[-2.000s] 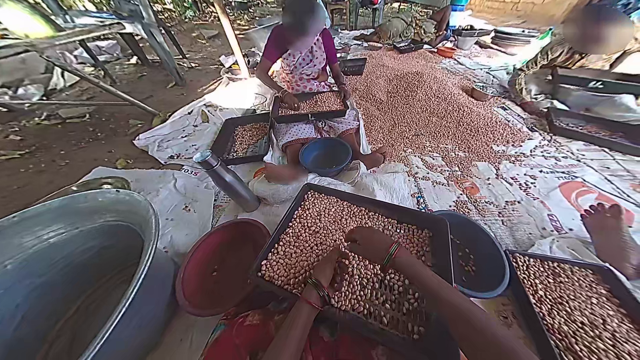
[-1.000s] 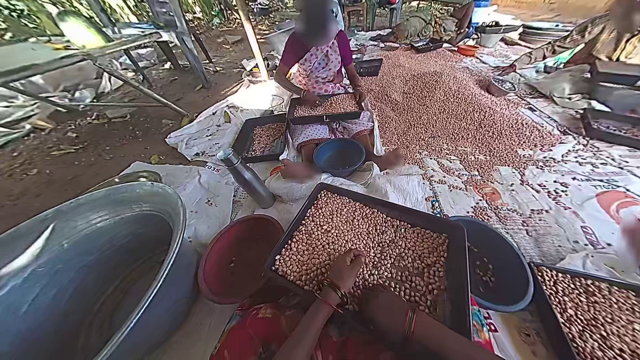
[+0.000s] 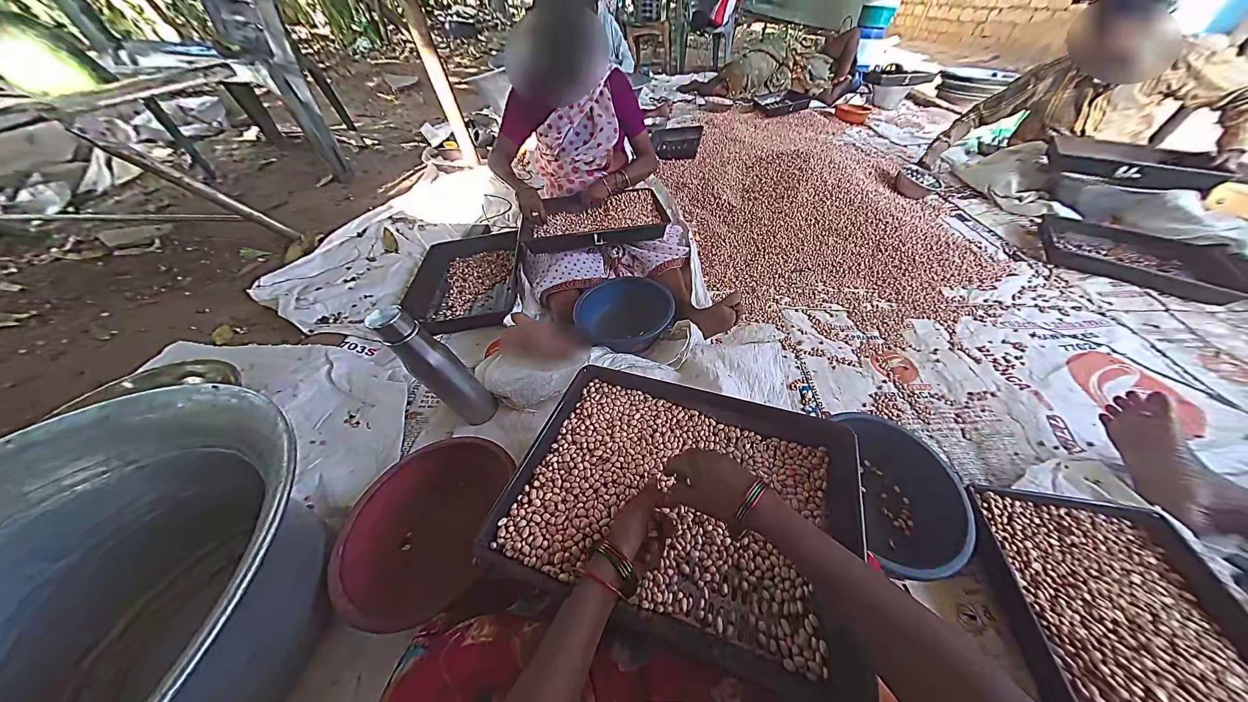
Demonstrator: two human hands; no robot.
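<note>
A black rectangular tray [image 3: 846, 458] of pale brown nuts or seeds [image 3: 604, 439] rests over my lap. Inside it, my left hand [image 3: 639, 531] is down among the nuts near the middle, its fingers curled and partly hidden. Touching or almost touching it, my right hand [image 3: 707, 483] reaches in from the right, palm down, with bent fingers at the nuts. Whether either hand holds any nuts cannot be made out. A dark red basin [image 3: 419, 531] stands left of the tray, and a dark blue basin [image 3: 907, 497] with a few nuts in it stands on the right.
A large metal pot [image 3: 283, 458] stands at left, a steel bottle [image 3: 434, 366] beyond the red basin. Another nut-filled tray [image 3: 1102, 585] lies at right, near a bare foot [image 3: 1155, 453]. Opposite, a person sorts a tray [image 3: 600, 234] behind a blue bowl [image 3: 624, 314]. Nuts [image 3: 819, 214] cover the sheets.
My right hand has moved up in the tray from its near edge to beside my left hand. The view has shifted somewhat.
</note>
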